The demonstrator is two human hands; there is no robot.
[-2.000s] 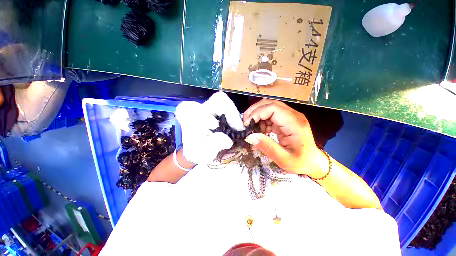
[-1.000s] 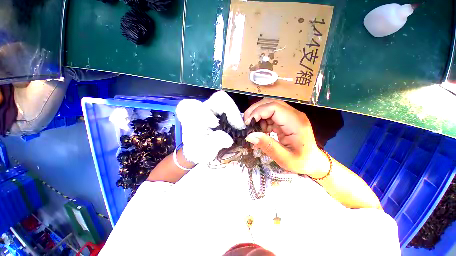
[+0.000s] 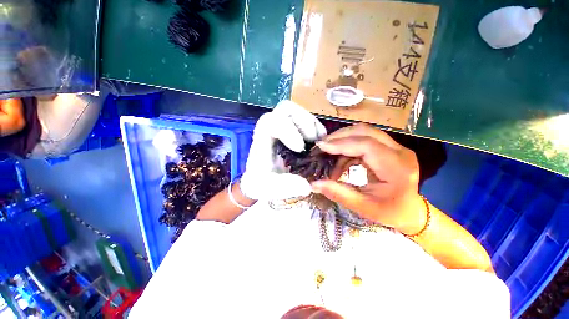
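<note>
A dark ruffled flower head (image 3: 301, 163) is held between my two hands in front of my chest. My left hand (image 3: 277, 156), in a white glove, is closed around its left side. My bare right hand (image 3: 374, 177) touches its right side with thumb and fingertips. Whether the right fingers pinch a separate small petal cannot be told. The flower's underside is hidden by the fingers and the white top.
The green bench (image 3: 181, 75) bears a cardboard sheet (image 3: 374, 68) with a white spoon or dish (image 3: 345, 96), a white bottle (image 3: 506, 28) and black ribbed balls (image 3: 188, 30). Blue crates (image 3: 140, 180) stand both sides; the left holds dark clusters. A person's arm (image 3: 11, 116) shows far left.
The view has shifted, so the bench and crates appear farther right. My left hand has turned around the flower, showing more of its ruffled face. My right fingers are spread wider at its edge.
</note>
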